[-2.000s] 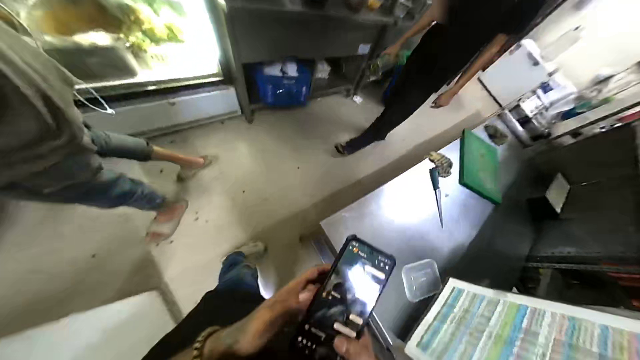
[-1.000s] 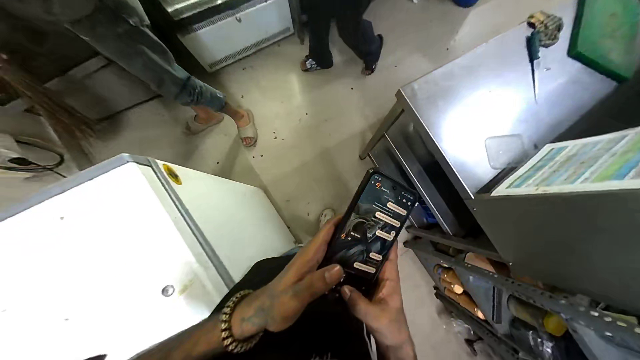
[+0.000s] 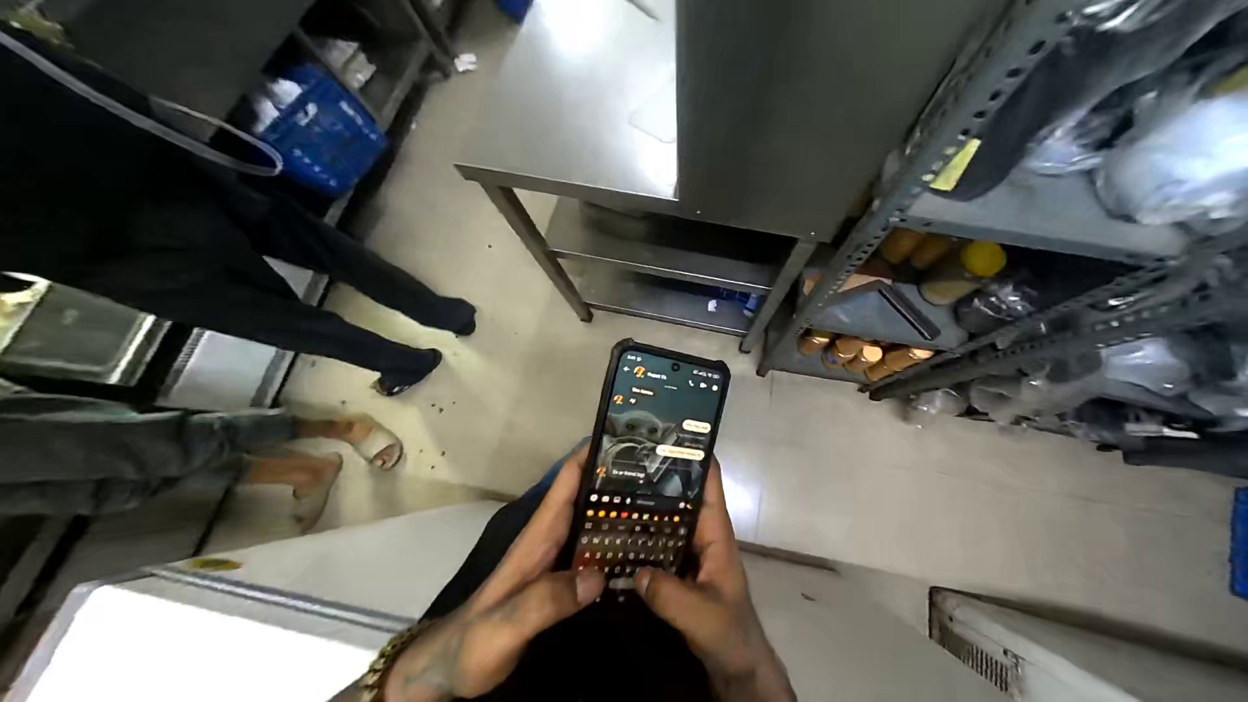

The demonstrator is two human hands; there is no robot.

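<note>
A dark smartphone (image 3: 651,458) is held upright between both hands near the lower middle of the head view, its screen lit with a chat and an on-screen keyboard. My left hand (image 3: 526,595) grips its left edge, the thumb over the keyboard; a beaded bracelet (image 3: 390,658) circles that wrist. Along the right edge my right hand (image 3: 707,595) wraps the phone, its thumb also at the keyboard's bottom. The fingers behind the phone are hidden.
A steel table (image 3: 585,107) stands ahead, with metal shelving (image 3: 877,205) of bottles and wrapped items at right. Two people stand at left, near a blue crate (image 3: 327,132). A white-topped appliance (image 3: 214,643) is at lower left, a white unit (image 3: 1072,653) at lower right.
The view has swung widely toward the shelving. Both thumbs are now over an on-screen keyboard, which the frame from one second ago does not show. The person in black now stands beside the one in jeans.
</note>
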